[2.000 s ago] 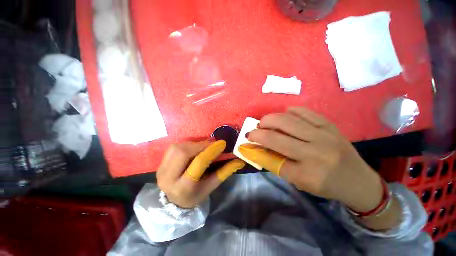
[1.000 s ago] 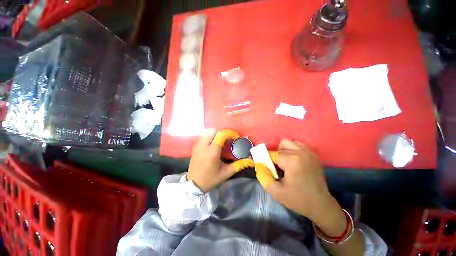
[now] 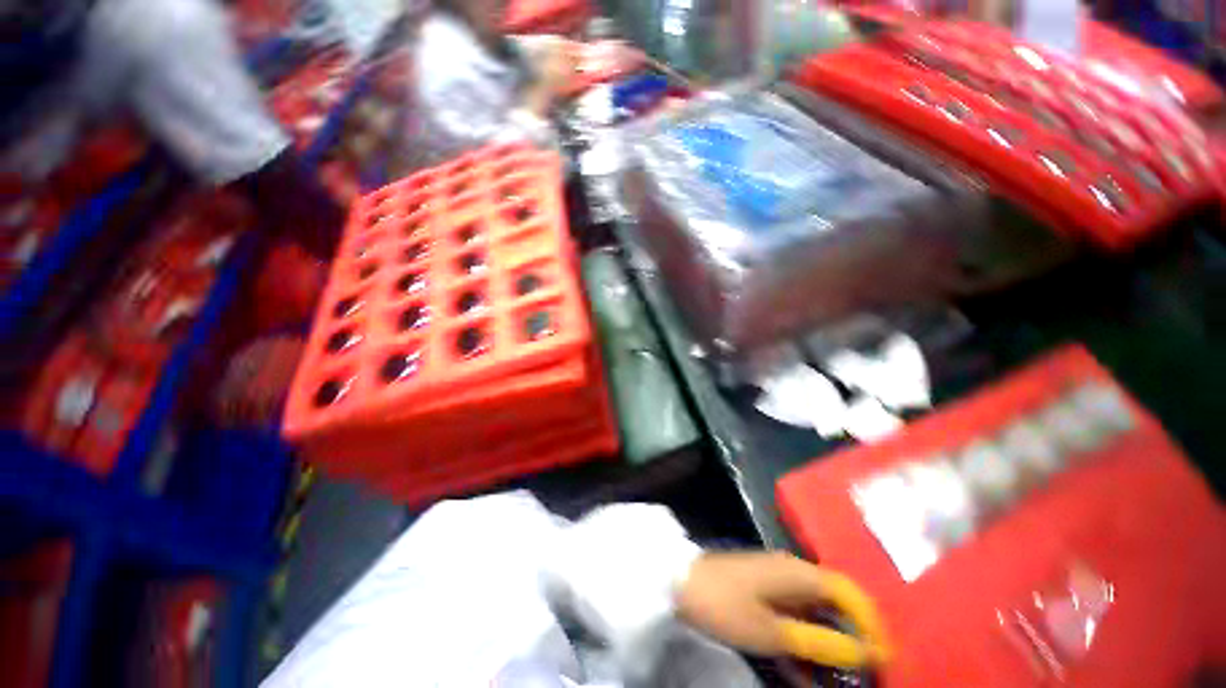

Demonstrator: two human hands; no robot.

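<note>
My left hand is at the bottom, over the lower left corner of the red mat. Its thumb and finger wear yellow finger cots and curve towards each other. The view is blurred and I cannot tell whether a watch head is between them. My right hand is out of the picture. A film sheet strip with whitish discs and a glaring near end lies on the mat. Clear film stickers show by glare below it.
Stacked red parts trays with dark discs in round holes stand left of the bench. A plastic-wrapped box and crumpled white scraps lie beyond the mat. More red trays are upper right. People are at the upper left.
The view has swung far to the left. The tray stack and people have come into view. My right hand, the bottle and the white wipes have left the picture.
</note>
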